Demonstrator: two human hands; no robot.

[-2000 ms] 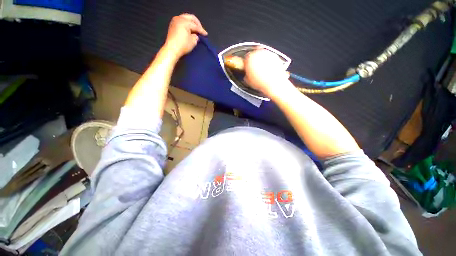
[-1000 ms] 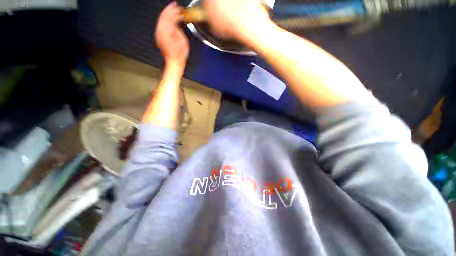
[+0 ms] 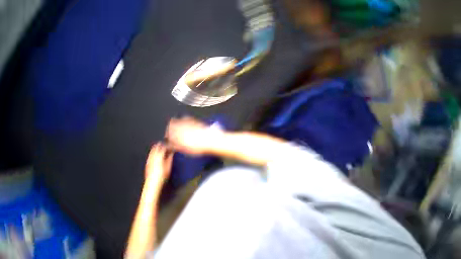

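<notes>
The view is strongly blurred. The steam iron (image 3: 207,83) rests on the black ironing pad (image 3: 121,162), with no hand on it. My left hand (image 3: 159,159) and my right hand (image 3: 189,136) are close together at the pad's near edge, below the iron. A navy fabric panel (image 3: 189,168) shows between and beneath them; blur hides whether their fingers grip it. A small pale patch, perhaps the white piece, shows beside my right wrist.
A navy pile (image 3: 81,66) lies at the pad's far left, with a small white tag (image 3: 116,74). A larger navy heap (image 3: 328,119) is at the right. The hose (image 3: 260,43) runs up from the iron. A blue-and-white box (image 3: 35,217) is at lower left.
The view has swung right. My right hand has let go of the iron and moved down beside my left hand at the near edge. The navy heap at right has come into view.
</notes>
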